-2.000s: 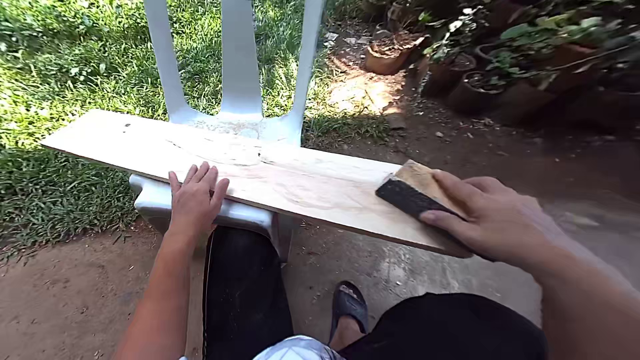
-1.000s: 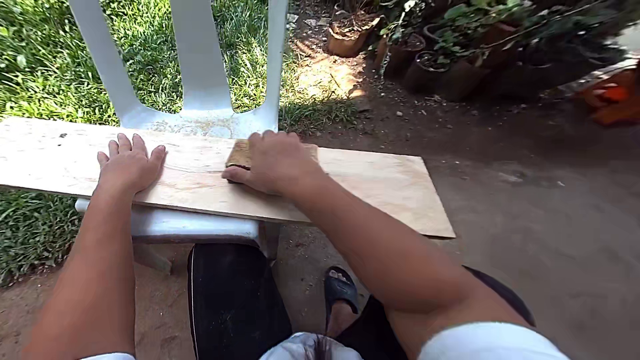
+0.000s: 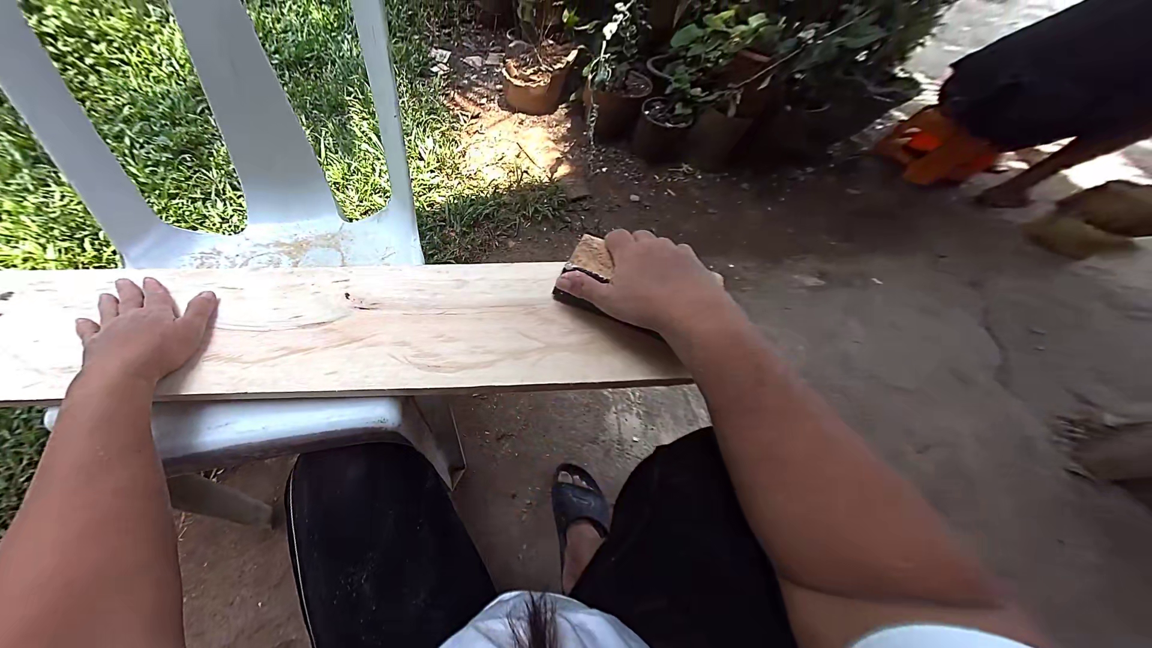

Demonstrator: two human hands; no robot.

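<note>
A pale wooden board [image 3: 432,333] lies across the seat of a white plastic chair [image 3: 279,425], its right part jutting out past the seat. My left hand [image 3: 144,328] rests flat on the board's left part, fingers spread and holding nothing. Near the board's right end, my right hand [image 3: 652,279] grips a sanding block [image 3: 590,258], a light wooden block with a dark layer underneath. The block sits on the board's face, and my palm and fingers cover much of it. A small dark knot shows in the wood between my two hands.
Potted plants [image 3: 661,121] stand beyond the board, with grass behind the chair. At the upper right, a person in dark clothing [image 3: 1053,81] bends over beside an orange object [image 3: 940,148]. My sandalled foot [image 3: 579,504] is on the ground below the board.
My right hand has moved right along the board with the sanding block, from near the middle one second ago to the right end. A person has come into view at the upper right.
</note>
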